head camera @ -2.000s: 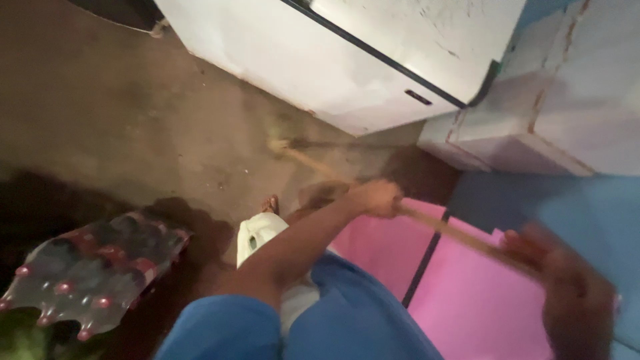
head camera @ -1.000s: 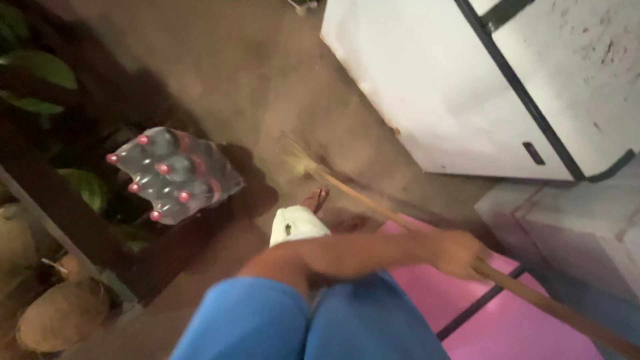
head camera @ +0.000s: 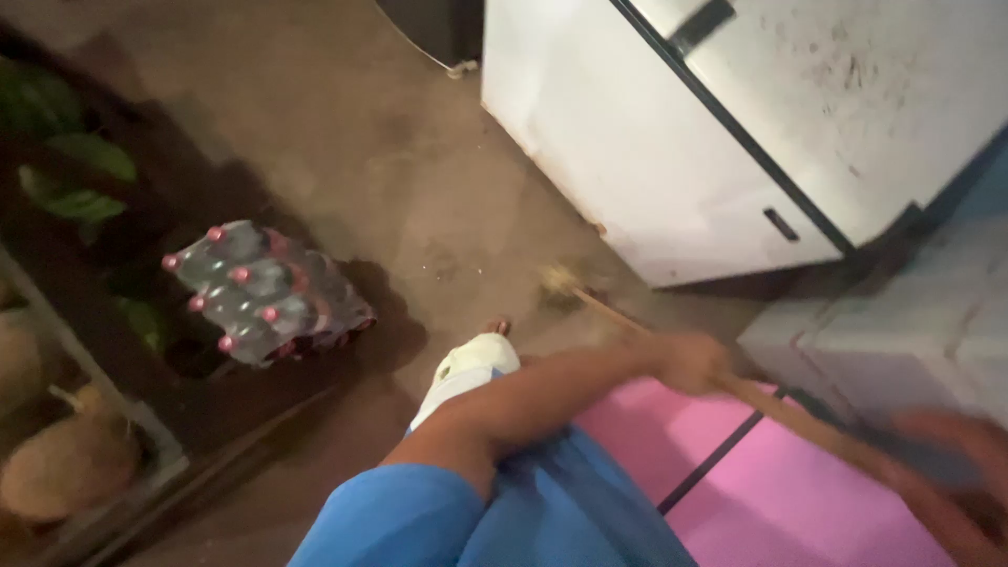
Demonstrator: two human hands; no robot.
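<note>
My left hand (head camera: 693, 362), its arm reaching across from a blue sleeve, is closed around a long wooden handle (head camera: 795, 421). The handle slants down to a pale, blurred brush-like head (head camera: 561, 279) on the brown floor, close to the lower corner of a white chest freezer (head camera: 630, 157). At the right edge my right hand (head camera: 945, 441) is strongly blurred near the upper end of the handle; its grip cannot be made out. Below the handle lies a pink surface (head camera: 732, 472) crossed by a dark strip. A bare foot (head camera: 498, 324) shows beyond pale cloth.
A plastic-wrapped pack of dark bottles (head camera: 268, 291) with red caps stands on the left. Beyond it are green fruits (head camera: 79, 173) in shadow and brown round fruits (head camera: 71, 461) behind a frame rail. A dark container (head camera: 441, 31) stands at the top; a pale stepped block (head camera: 882, 346) is at right.
The view has shifted. The brush-like head has moved nearer the freezer's lower corner than one second ago. My right hand, out of view then, shows again at the right. My left hand keeps hold of the handle.
</note>
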